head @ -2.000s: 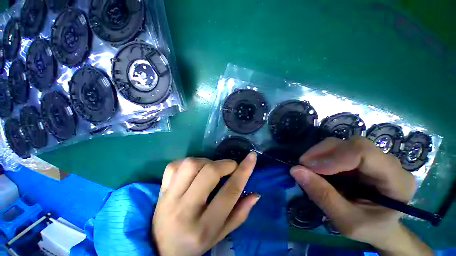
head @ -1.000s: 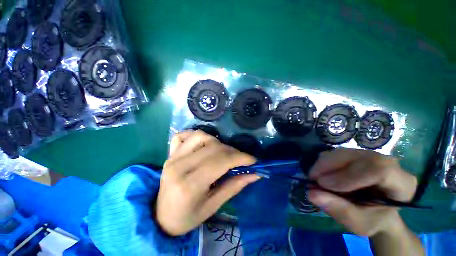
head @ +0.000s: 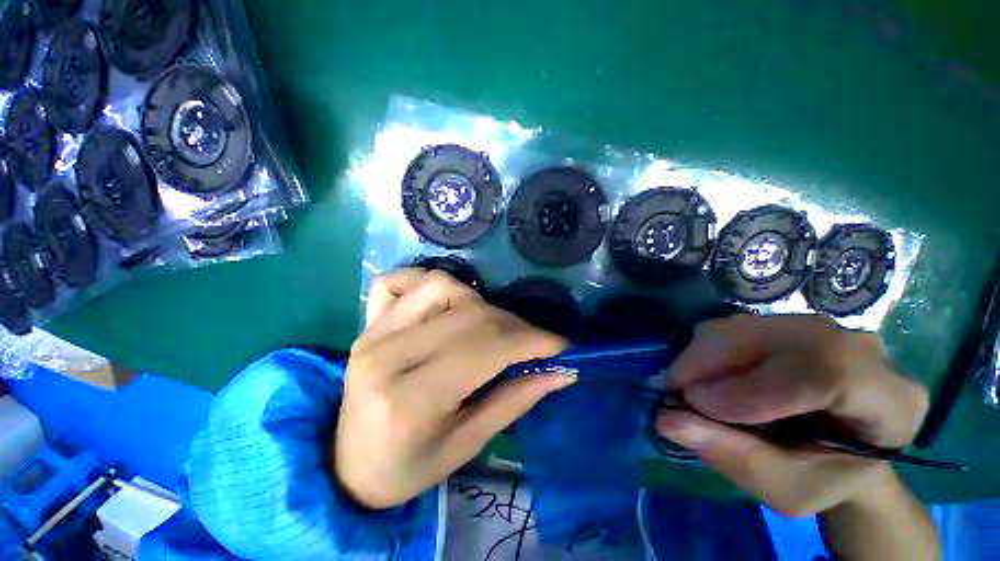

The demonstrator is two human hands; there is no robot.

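My left hand (head: 433, 384) pinches the blue film (head: 614, 359) between thumb and index finger; the film extends right from the fingertips and hangs below. Small pale spots show at the fingertips. My right hand (head: 795, 411) holds thin black tweezers (head: 866, 447) like a pen, the tip pointing left near the pinched film edge; the exact tip contact cannot be told. The clear plastic tray (head: 382, 225) lies beyond and under both hands, with a far row of round black housings (head: 557, 216). The nearer rows are mostly hidden by hands and film.
Stacked trays (head: 269, 181) of black discs lie at the left on the green bench (head: 570, 66). Another shiny tray edge shows at the far right. Paper with handwriting (head: 483, 515) lies below the hands. A white box (head: 132, 515) and blue items are at lower left.
My left hand has gone from fingers near a housing to pinching the blue film. The right hand and tweezers have lowered slightly. The view has shifted, so trays sit farther left.
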